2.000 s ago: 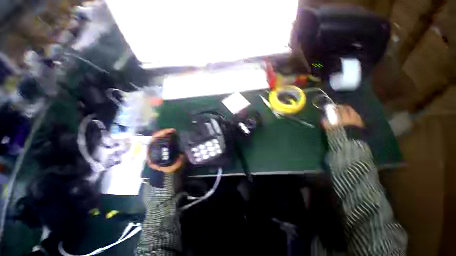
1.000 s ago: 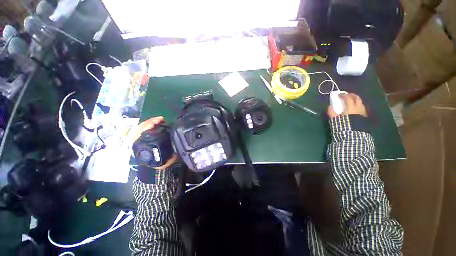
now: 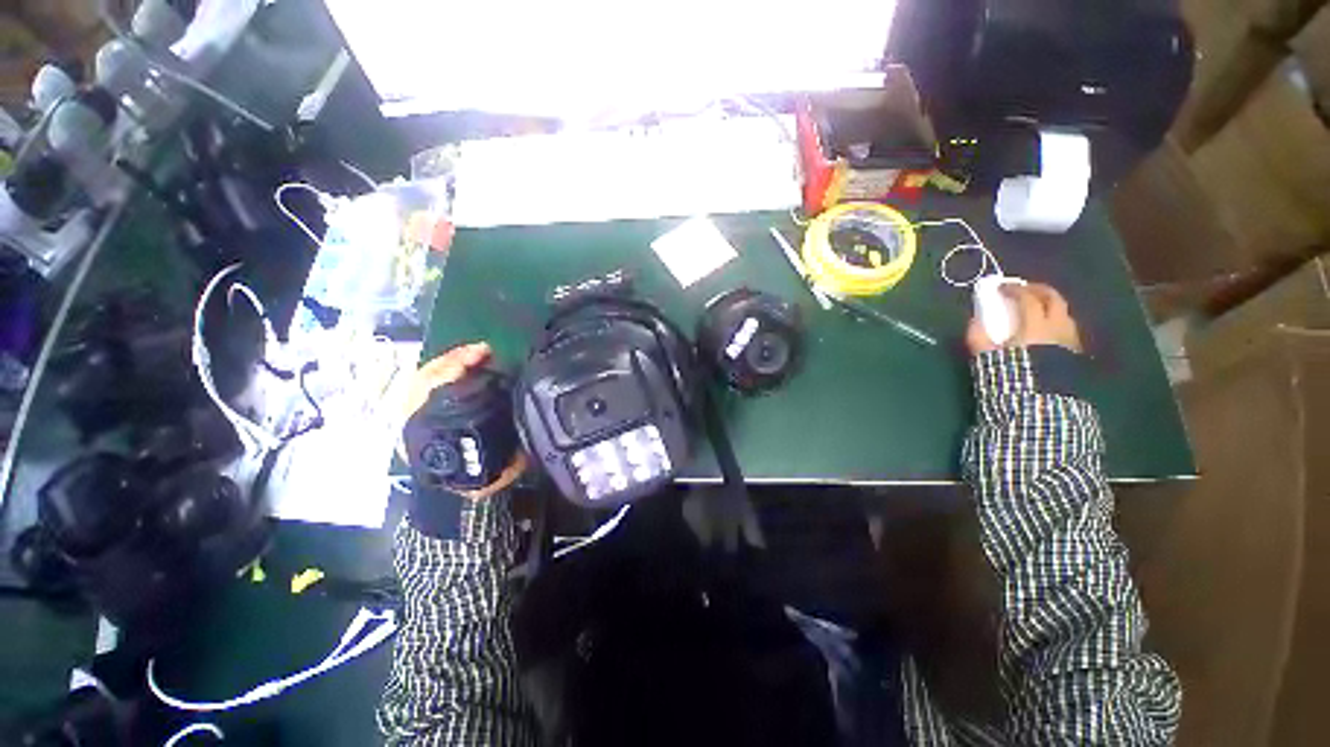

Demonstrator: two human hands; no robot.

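Observation:
A black multi-lens security camera (image 3: 601,394) lies at the front edge of the green bench, its central head and lit block of square LEDs facing up. My left hand (image 3: 449,382) is wrapped round its left side head (image 3: 461,438), fingers partly hidden behind it. The other side head (image 3: 750,342) sits to the right of the central head, untouched. My right hand (image 3: 1041,318) rests over the white computer mouse (image 3: 998,310) at the right of the bench. A white cable (image 3: 591,534) hangs below the bench edge under the camera.
A glaring monitor (image 3: 613,51) stands behind a white keyboard (image 3: 627,172). A yellow ring (image 3: 861,248), slim tools and a red box (image 3: 868,146) lie between keyboard and mouse. A black label printer (image 3: 1079,73) is at back right. Black cameras (image 3: 139,518) and white cables lie at left.
The camera has turned from a tilted pose to facing up, its right side head coming into clear view. In the last second little has changed beyond a small view shift. Both hands keep their holds.

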